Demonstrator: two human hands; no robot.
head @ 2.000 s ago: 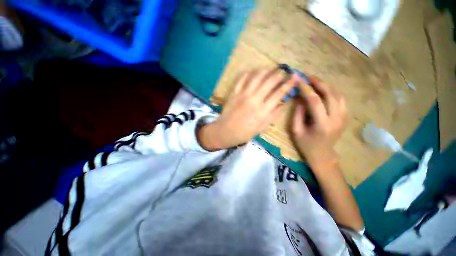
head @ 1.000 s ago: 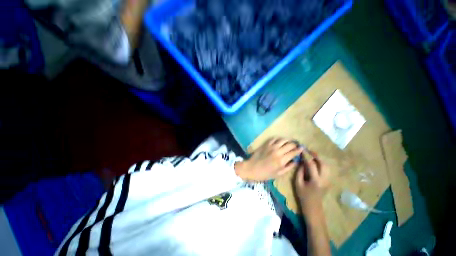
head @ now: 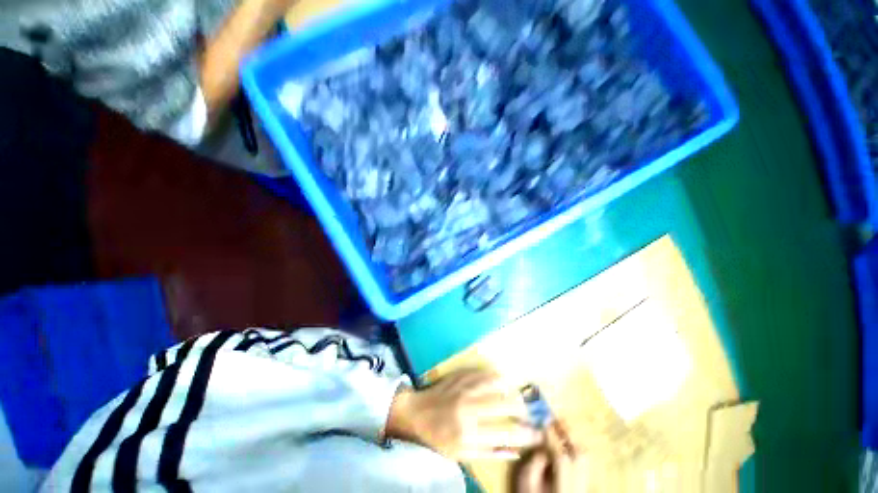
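Note:
A small dark blue-grey moulded part (head: 535, 406) is held between the fingertips of both hands over the cardboard mat. My left hand (head: 469, 416) reaches in from the left, its fingers at the part. My right hand (head: 544, 467) is cut off by the bottom edge, its fingertips on the lower end of the part. A single dark looped part (head: 482, 292) lies on the green bench top by the bin. The cardboard mat (head: 501, 361) is overexposed, and the white card (head: 635, 371) on it shows as a glare patch.
A blue bin (head: 568, 214) heaped with dark parts stands beyond the mat. Other blue bins (head: 818, 106) are at the right edge. A loose cardboard strip (head: 729, 448) lies at lower right. Another person's forearm (head: 236, 50) is at upper left, beside the bin.
The view has swung towards the bin, so the bin shows larger and my hands sit lower. The glue bottle and white rag have left the picture. Both hands still hold the part.

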